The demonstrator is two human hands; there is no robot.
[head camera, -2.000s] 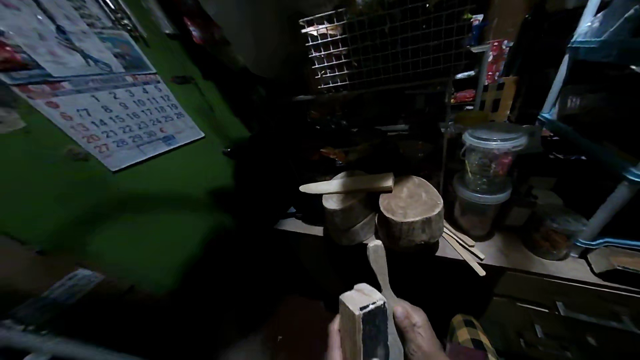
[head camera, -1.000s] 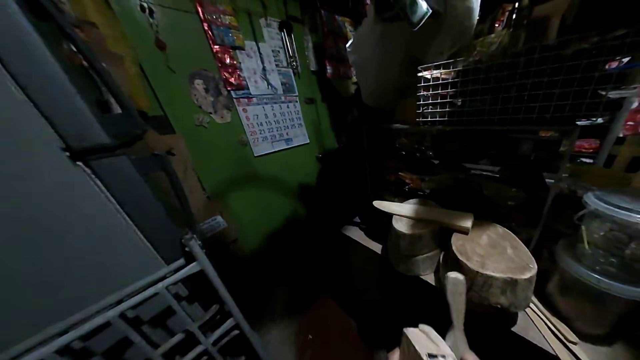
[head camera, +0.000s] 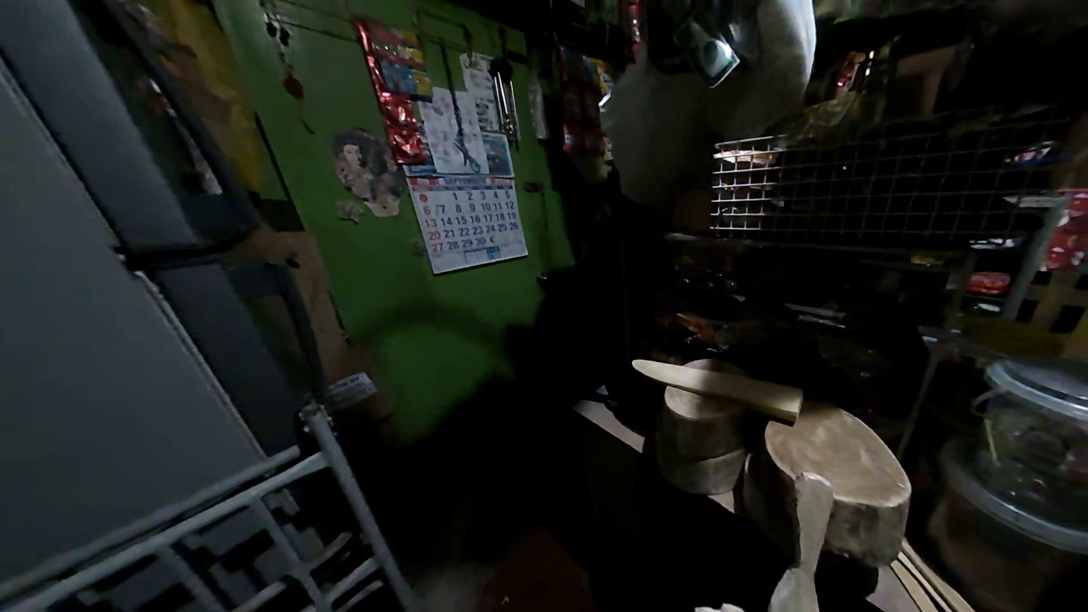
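Neither of my hands shows in the head view. A narrow carved wooden piece [head camera: 812, 535] rises upright from the bottom edge, right of centre, and whatever holds it is out of frame. Just left of it, only the pale tip of another object [head camera: 721, 608] shows. Behind the carved piece stands a thick round wood block [head camera: 837, 446]. To its left are stacked wood rounds [head camera: 701, 433]. A flat, tapered wooden piece [head camera: 718, 384] lies across the tops, its narrow end pointing left.
Thin wooden sticks [head camera: 922, 578] lie right of the block, beside clear lidded containers [head camera: 1041, 450]. A wire grid [head camera: 850, 191] stands behind. At left are a metal rack [head camera: 238, 510] and a large grey panel [head camera: 93, 357]. A calendar [head camera: 467, 217] hangs on the green wall [head camera: 425, 357].
The view has swung left. My hands, which showed at the bottom around the block and carved piece, are now out of frame, and the block is almost entirely cut off.
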